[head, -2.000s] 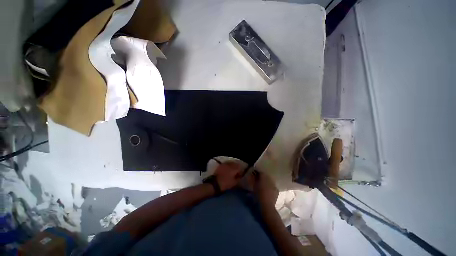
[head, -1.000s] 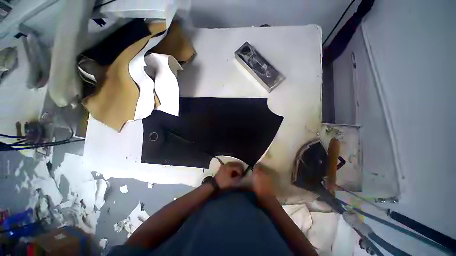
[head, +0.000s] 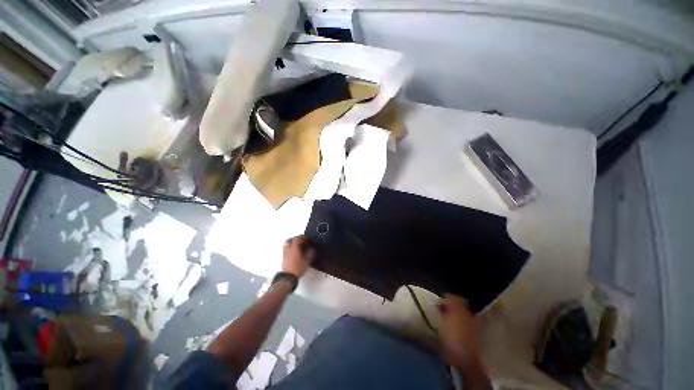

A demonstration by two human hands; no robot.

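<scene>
A black garment panel [head: 434, 244] lies flat on the pressing table, its curved notch towards me. My left hand [head: 297, 256] is at the panel's lower left corner, fingers bent; whether it grips anything is hidden. My right hand [head: 459, 320] is blurred at the right end of the notch; its fingertips' hold cannot be made out. A thin dark strip [head: 420, 308] crosses the notch between the hands. A small dark roll with a pale ring [head: 323, 228] lies on the panel's left end, near my left hand.
The steam iron [head: 565, 340] stands at the lower right. A grey rectangular case [head: 500, 171] lies at the back right. Tan pieces [head: 288, 163] and white sheets [head: 365, 165] are heaped at the back left, beside a padded pressing arm [head: 247, 80]. Scraps litter the floor.
My left hand has left the notch and moved left to the panel's corner. My right hand stays near the notch. The view has swung left, so the table appears turned.
</scene>
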